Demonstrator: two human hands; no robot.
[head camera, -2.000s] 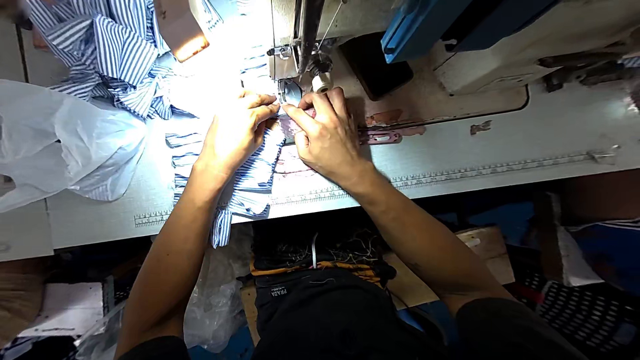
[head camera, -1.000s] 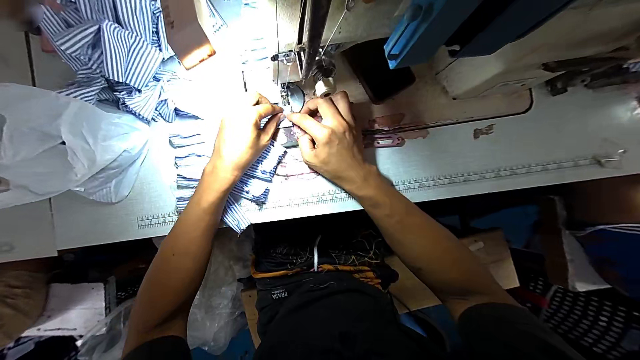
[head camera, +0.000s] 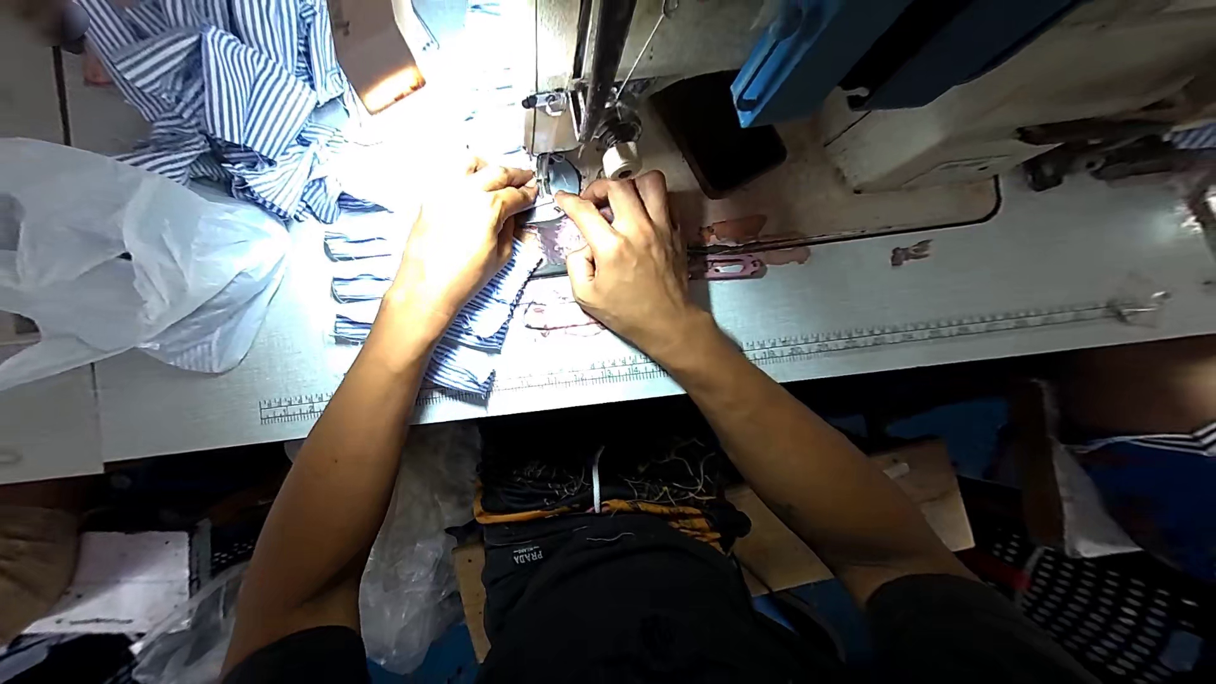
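Observation:
My left hand (head camera: 465, 228) lies over striped blue-and-white fabric (head camera: 484, 323), its fingertips just left of the presser foot (head camera: 543, 176) of a sewing machine. The fabric runs out from beneath that hand toward the table's front edge. My right hand (head camera: 632, 252) is to the right of the foot, index fingertip close to it and the other fingers bent. Whether either hand pinches cloth at the foot is hidden by the fingers and the glare. More striped pieces (head camera: 361, 275) lie in a stack left of my left wrist.
A heap of striped fabric (head camera: 252, 95) lies at the back left, with a white plastic bag (head camera: 142, 256) in front. A dark phone-like object (head camera: 719, 133) rests behind my right hand. A ruler tape (head camera: 855, 337) runs along the front edge. A blue part (head camera: 807, 47) overhangs the back right.
The striped fabric below my left hand has shifted and now hangs less far toward the front edge than two seconds ago. Both hands stay beside the presser foot.

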